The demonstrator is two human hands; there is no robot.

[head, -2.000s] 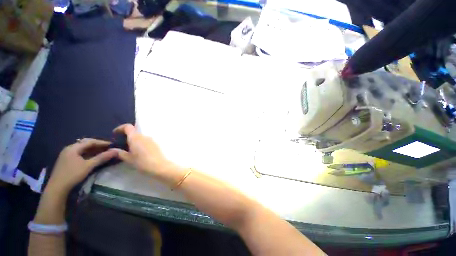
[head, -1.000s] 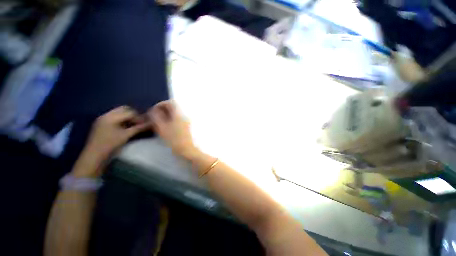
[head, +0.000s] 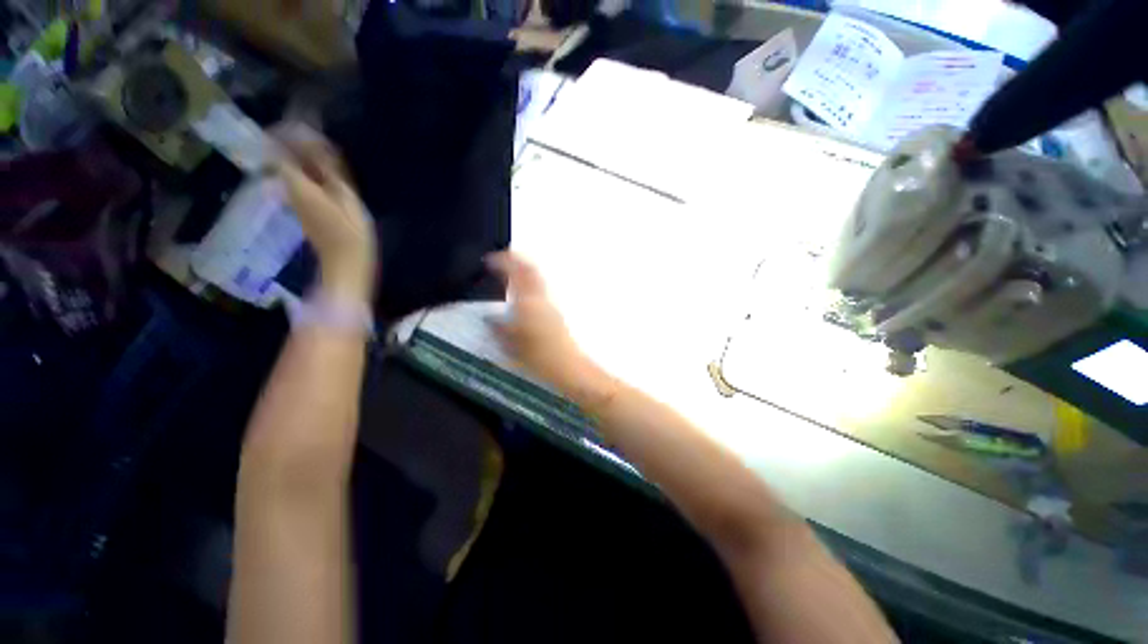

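Note:
The dark garment piece (head: 441,151) lies over the left part of the table and down to its front edge. My left hand (head: 315,189) is blurred at the garment's left side, near a white and blue packet (head: 252,237); I cannot tell whether it holds anything. My right hand (head: 535,321) is blurred just right of the garment's lower right edge, with the fingers apart and nothing seen in it.
The sewing machine head (head: 969,252) stands at the right under bright glare. Thread snips (head: 988,438) and a yellow patch (head: 1070,428) lie beside it. Printed papers (head: 881,82) are at the back. The green table edge (head: 554,430) runs along the front.
The view has turned left. My left hand has left the garment's near edge and reached up and left. My right hand has come away from the cloth to its right side.

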